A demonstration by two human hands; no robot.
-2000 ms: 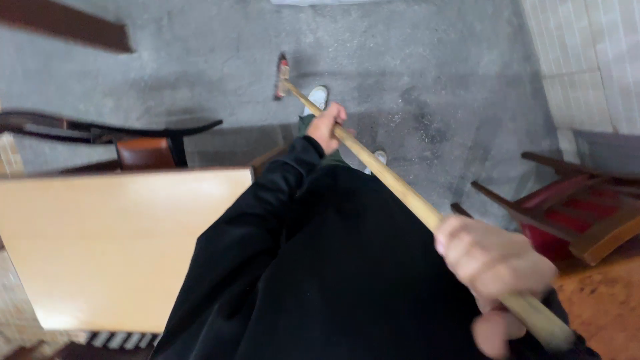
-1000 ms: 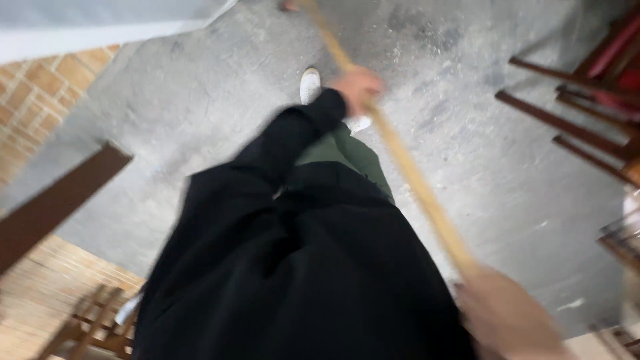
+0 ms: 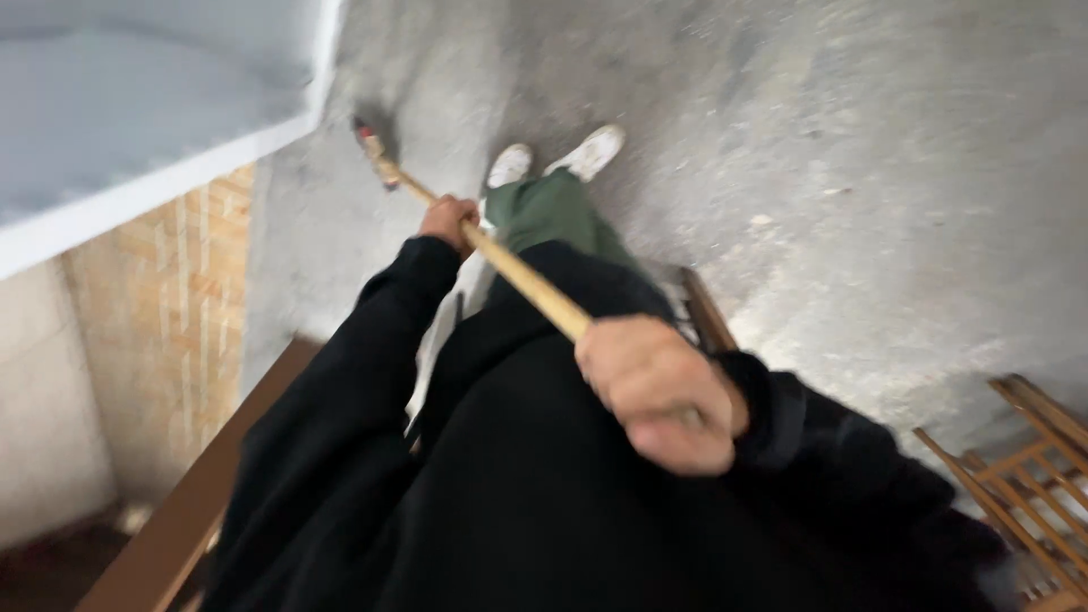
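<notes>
My left hand is closed around the lower part of a long wooden broom handle, not far above its head. Higher up, close to my chest, my right hand grips the same handle near its upper end. The narrow head, dark and reddish and probably a broom's, rests at or just over the grey concrete floor, left of my white shoes. Blur hides its bristles.
A pale, sheet-like surface with a white edge fills the upper left. Below it are tan patterned tiles and a brown wooden beam or table edge. Wooden chairs stand at the lower right.
The view has turned a lot. The broom's head, at the top edge one second ago, is now left of my feet. Both hands have stayed on the handle.
</notes>
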